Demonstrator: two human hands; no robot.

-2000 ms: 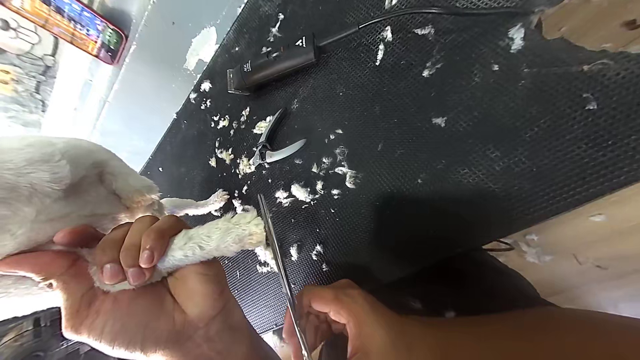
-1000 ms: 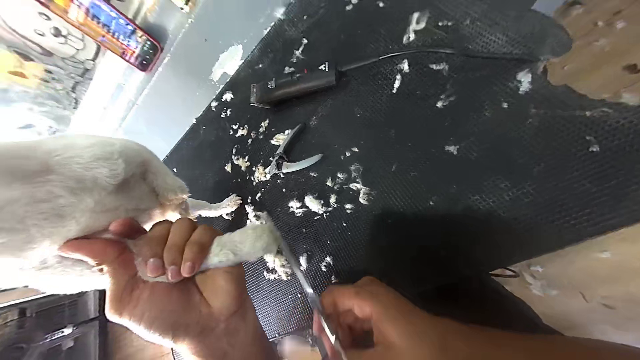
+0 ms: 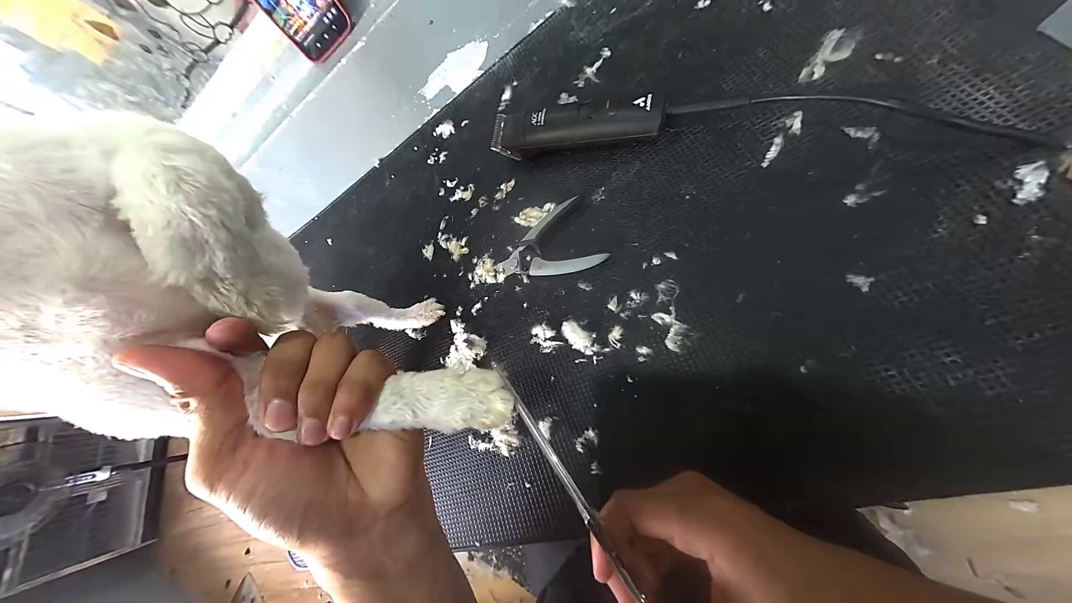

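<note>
My left hand [image 3: 310,427] is wrapped around one leg of a white-coated dog [image 3: 142,226], and the furry paw [image 3: 452,399] sticks out past my fingers. In my right hand [image 3: 662,536] is a pair of grooming scissors [image 3: 557,469], their blades lying along the end of that paw. Another leg [image 3: 377,313] of the dog stretches over the black mat above my left hand. The dog's head is not in view.
Black electric clippers [image 3: 582,126] with a cord [image 3: 871,102] and nail clippers [image 3: 544,251] with spread handles lie on the textured black tabletop [image 3: 754,276], among cut fur tufts [image 3: 579,337]. A red-edged phone [image 3: 310,25] is at the top left.
The view has shifted. The scissors stay at the paw's end, and my left hand keeps its hold on the leg.
</note>
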